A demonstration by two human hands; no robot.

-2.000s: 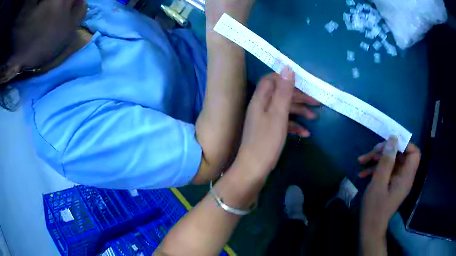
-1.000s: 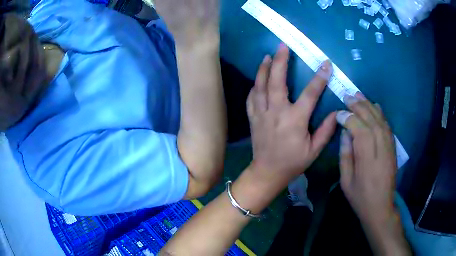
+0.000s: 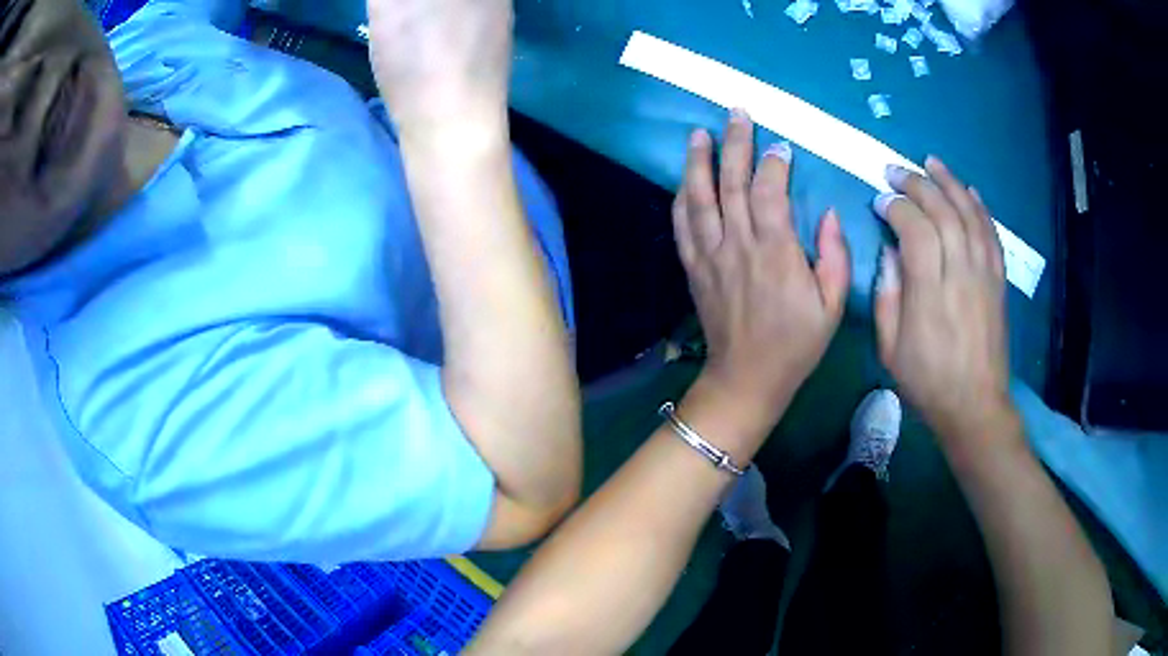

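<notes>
A long flat white paper strip (image 3: 820,132) lies on the green bench top, running from upper middle down to the right. My left hand (image 3: 756,256) is palm down, its fingertips at the strip's near edge, with the thumb apart and nothing gripped. My right hand (image 3: 945,288) lies across the strip's right part, fingertips on it, covering a section; the strip's end shows beyond the fingers. Small translucent plastic caps (image 3: 884,45) lie scattered beyond the strip.
A person in a light blue shirt (image 3: 282,385) sits close on my left, forearm raised. A clear plastic bag (image 3: 976,13) is cut off at the top edge. A black tray (image 3: 1134,256) stands at the right. Blue crates (image 3: 295,602) are at lower left.
The strip was held up in both hands, then lowered; now it lies flat. Its printed lines no longer show clearly. My left fingers have moved off its middle to its near edge.
</notes>
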